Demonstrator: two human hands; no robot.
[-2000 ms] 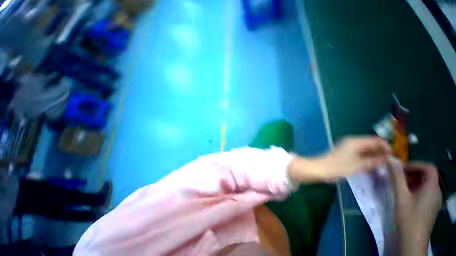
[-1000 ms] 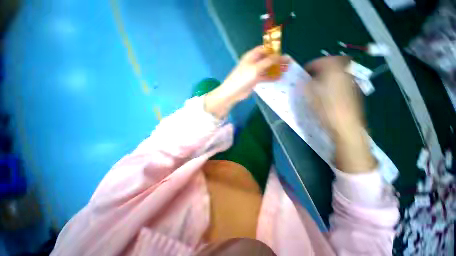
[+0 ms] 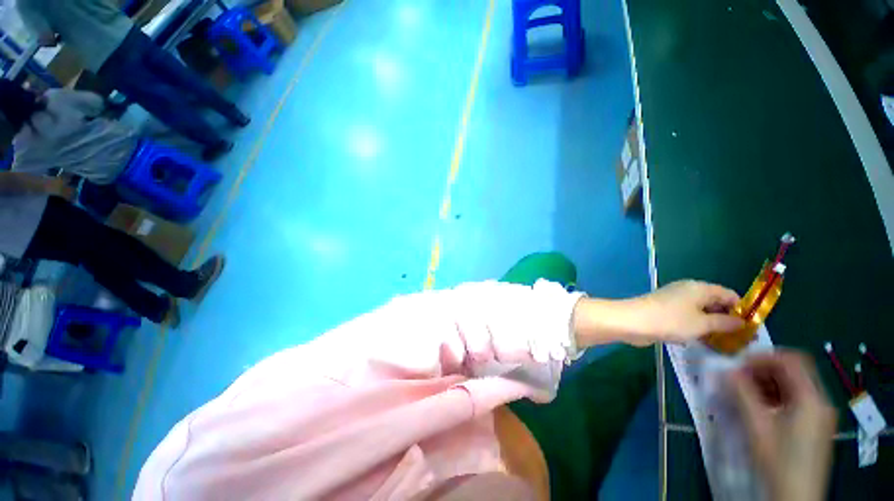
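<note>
My left hand (image 3: pixel 694 311) pinches an amber strip (image 3: pixel 760 294) over the bench edge. Dark red wires with small white plugs (image 3: pixel 780 267) lie along the strip and stick out past its far end. My right hand (image 3: pixel 787 416) is blurred, close to the left hand, over a long white dotted sheet (image 3: pixel 704 391). Its fingers are bent together; whether they hold anything cannot be seen. White pouch cells (image 3: pixel 867 415) with dark red leads lie on the dark green mat right of my right hand.
The green mat (image 3: pixel 745 147) has a pale strip (image 3: pixel 843 93) at its far right. A blue stool (image 3: pixel 547 41) stands on the blue floor, and a carton (image 3: pixel 630 171) is beside the bench. Several people (image 3: pixel 78 137), blue stools and boxes are at the left.
The view has swung, so the hands appear further right and lower. My right hand, earlier near the loose cells, is now close to my left hand, which still holds the amber strip.
</note>
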